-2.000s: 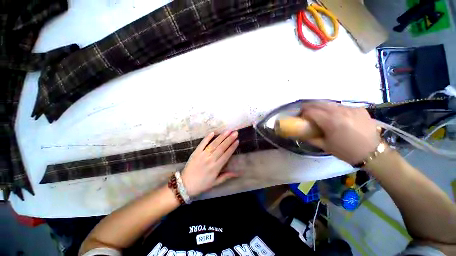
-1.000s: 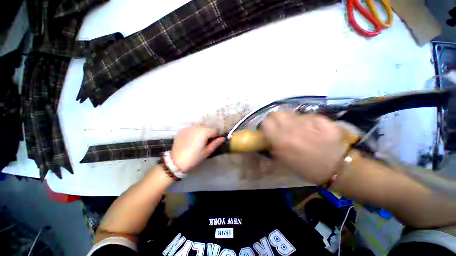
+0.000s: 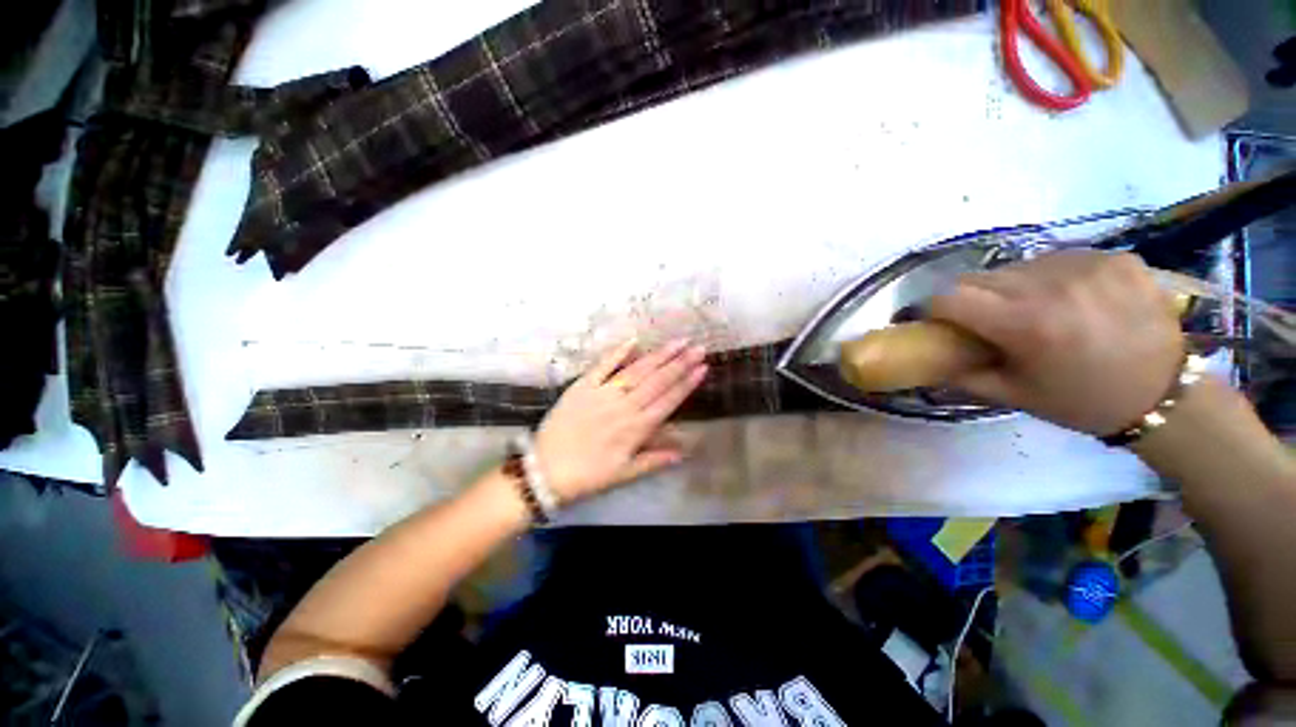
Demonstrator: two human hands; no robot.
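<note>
A narrow dark plaid strip (image 3: 412,406) lies along the near side of the white table. My left hand (image 3: 618,419) lies flat on the strip, palm down, with its fingers towards the far side. My right hand (image 3: 1066,341) grips the light wooden handle of the silver steam iron (image 3: 895,291). The iron's pointed tip faces left, a short way to the right of my left hand. The iron's soleplate covers the strip's right end, so that end is hidden.
A wider layered plaid stack (image 3: 469,93) with jagged ends lies across the far side. Crossed plaid bands (image 3: 125,284) lie at the left. Red and yellow scissors (image 3: 1045,64) lie at the far right beside a brown piece (image 3: 1180,64). A dark hose (image 3: 1222,213) trails from the iron.
Since one second ago, the iron has moved right, away from my left hand. My left hand has moved right and now lies spread on the strip; its fingers were bent at the strip near the iron tip.
</note>
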